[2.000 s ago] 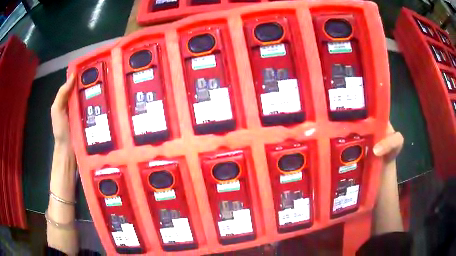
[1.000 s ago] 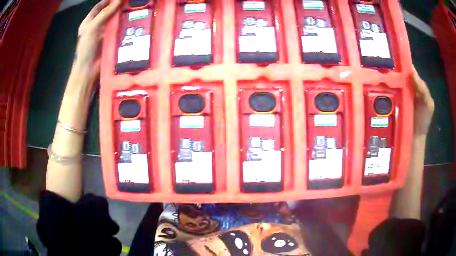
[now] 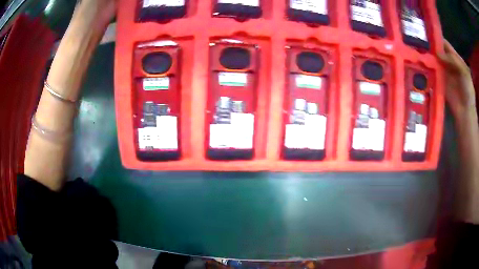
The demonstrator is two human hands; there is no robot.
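A bright red foam tray (image 3: pixel 194 105) is held up over the green worktop, its top cut off by the picture's upper edge. Phones lie back side up in its pockets, such as the keypad phone (image 3: pixel 233 100) in the near row, each with a black oval ring, a green-white sticker and a white label. The far row shows only in part. My left hand (image 3: pixel 97 13) is at the tray's upper left side, cut off at the top. My right hand (image 3: pixel 457 71) holds the tray's right edge, its fingers partly hidden behind it.
A stack of red trays (image 3: pixel 26 121) stands at the left. The shiny green worktop (image 3: pixel 262 210) lies below the tray, with its curved near edge at the bottom. More red trays (image 3: pixel 412 255) show below that edge at the lower right.
The tray first came down and levelled towards me, then moved up and away over the worktop. Its far row is now mostly out of view. Both hands stay on its sides.
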